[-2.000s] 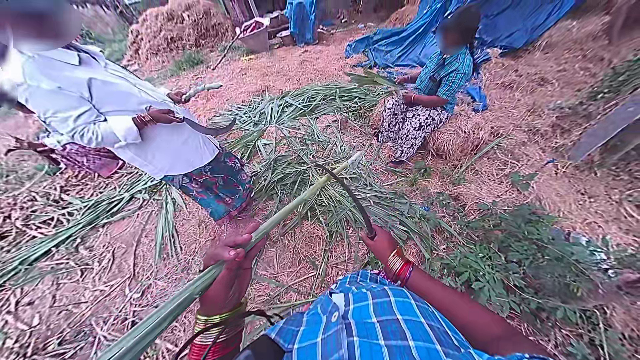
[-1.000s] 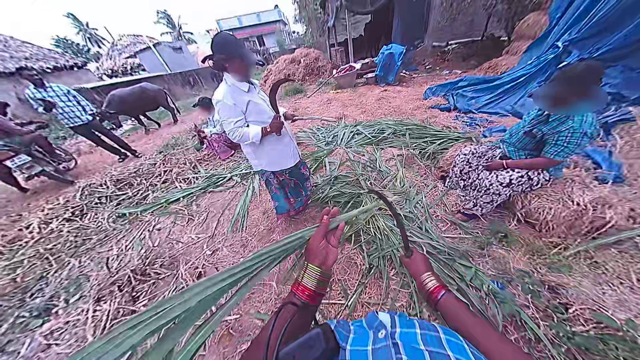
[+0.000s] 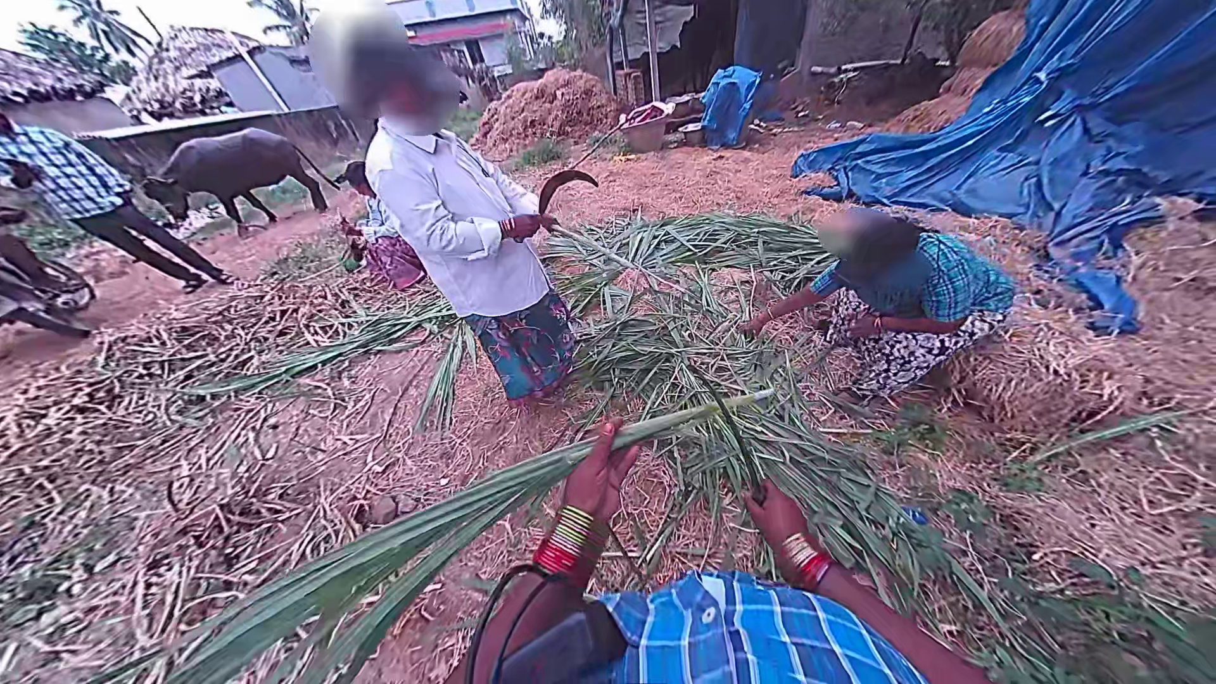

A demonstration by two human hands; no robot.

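Note:
My left hand [image 3: 600,475], with bangles at the wrist, is closed around a long bundle of green leafy stalks [image 3: 427,522]. The leaves trail to the lower left, and the pale cut end points right. My right hand [image 3: 777,515] grips the handle of a sickle [image 3: 736,427]. Its dark curved blade rises across the stalks near their pale end; whether it touches them I cannot tell. Below and beyond both hands, cut green leaves [image 3: 703,351] lie in a loose heap on straw-covered ground.
A standing person [image 3: 456,218] in a white shirt holds another sickle [image 3: 560,185] beyond the heap. At right a crouching person [image 3: 921,285] reaches into the leaves. A blue tarpaulin [image 3: 1054,133] lies behind. A buffalo [image 3: 237,166] and a walking person [image 3: 85,190] are at far left.
The crouching person at right now leans forward with an arm down to the heap. The walking person and the buffalo show closer together than a second ago. Both my hands keep their hold.

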